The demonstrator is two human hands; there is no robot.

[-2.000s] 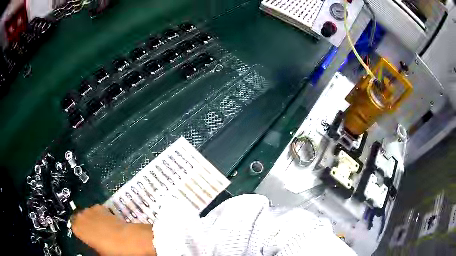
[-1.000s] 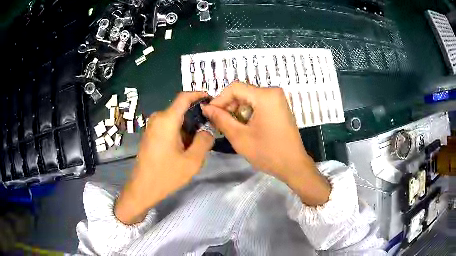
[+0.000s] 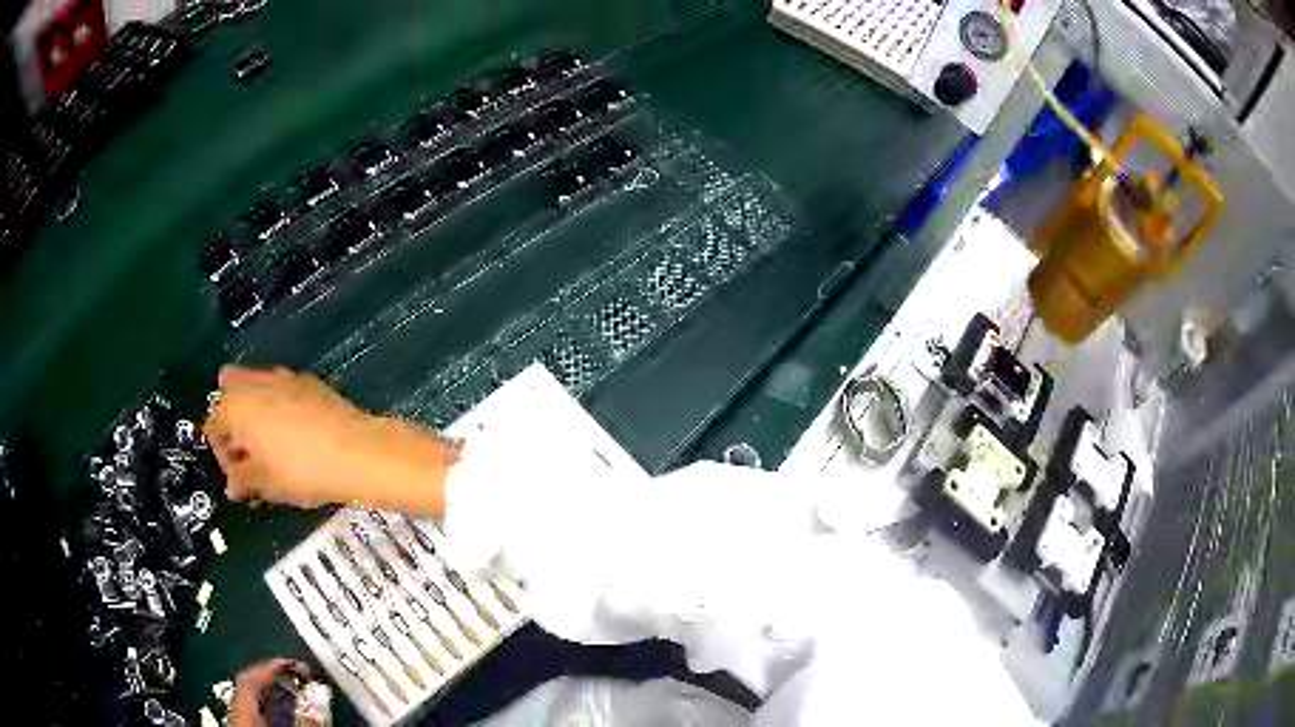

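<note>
My right hand (image 3: 306, 443) is stretched out at the left, beside the upper end of the pile of shiny ring parts (image 3: 142, 554). Its fingers are bent, and whether they hold anything cannot be told. My left hand (image 3: 253, 696) is cut off by the bottom edge and holds a small black housing (image 3: 290, 693). The white foam tray (image 3: 551, 405) with rows of narrow strips lies under my right forearm, partly covered by the white sleeve. A few small white pads (image 3: 206, 594) lie between the ring parts and the tray.
Black units (image 3: 372, 156) stand in rows beyond a clear blister tray (image 3: 625, 324). At the right are machine fixtures (image 3: 983, 476), a wire coil (image 3: 873, 415) and a gold canister (image 3: 1091, 270). Another fixture holds a dark unit (image 3: 1006, 372).
My hands have parted from the housing; the right has moved to the ring parts. The view has turned. Compared with two seconds ago, the canister is away from the fixture holding the dark unit.
</note>
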